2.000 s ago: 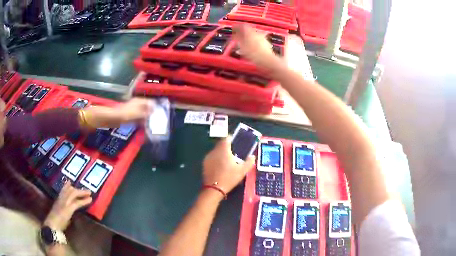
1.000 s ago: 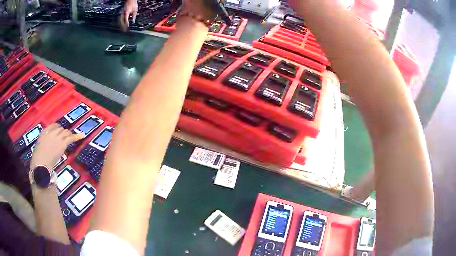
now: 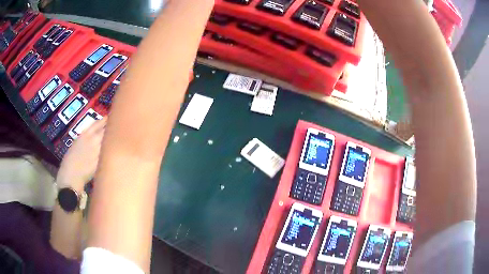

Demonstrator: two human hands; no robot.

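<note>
Both my forearms reach up past the top edge of the picture, so neither of my hands is in view. The red phone tray lies at the lower right. Keypad phones with lit blue screens stand in its pockets, and one pocket in the back row is empty. My right forearm hides part of the tray's right side. White batteries lie loose on the dark green mat: one by my left forearm, one beside the tray, and two touching near the stacked trays.
Stacked red trays with dark phones stand at the top centre on a pale board. At the left, a neighbour's red tray holds phones; that person's hand with a wristwatch is over it. Small pale bits lie on the mat.
The view has tilted down, so the stack and batteries sit higher and more of my tray shows. My left hand and the dark thing by it have left the picture at the top.
</note>
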